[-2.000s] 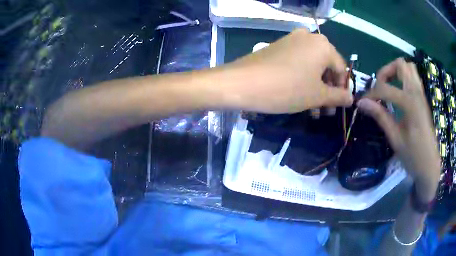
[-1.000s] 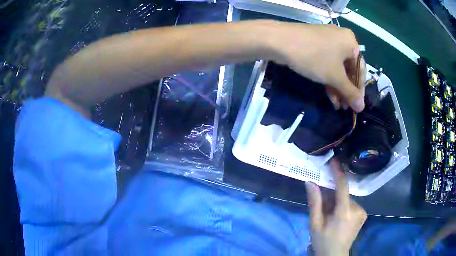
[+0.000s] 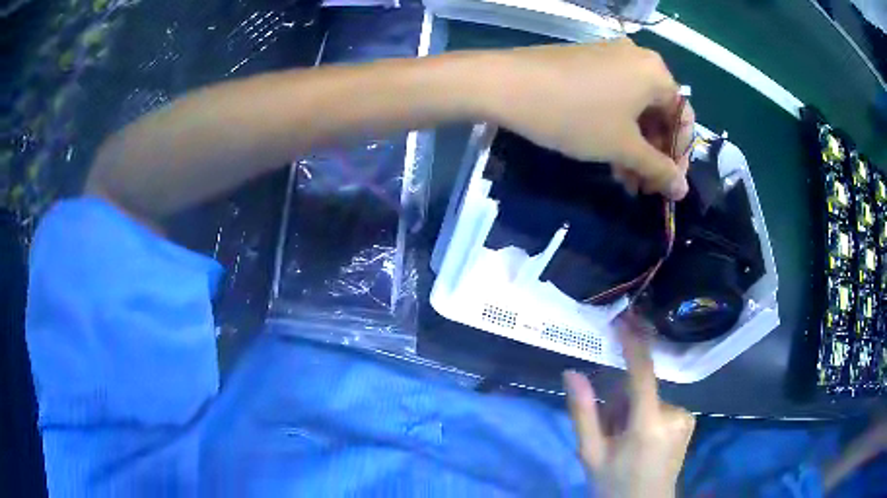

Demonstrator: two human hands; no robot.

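Note:
A white projector housing (image 3: 457, 292) lies in front of me, with black parts inside and a round black lens (image 3: 702, 309) at its near right corner. My left hand (image 3: 622, 122) reaches across from the left and pinches thin red and dark lead wires (image 3: 669, 229) above the housing. A small white plug shows at their upper end. The wires curve down beside the lens. My right hand (image 3: 642, 433) is at the housing's near edge, thumb and index finger apart, index fingertip blurred near the wires left of the lens. Whether it touches them is unclear.
Shiny clear plastic film (image 3: 340, 243) lies left of the housing. A black component tray (image 3: 841, 263) with rows of yellow-topped boards stands right. Another white housing (image 3: 525, 15) is at the top edge. Part of another person's arm (image 3: 861, 452) shows at lower right.
My right hand has left the far right side of the housing and come to its near edge. My left hand still holds the wires, slightly higher. The housing shows turned and less covered.

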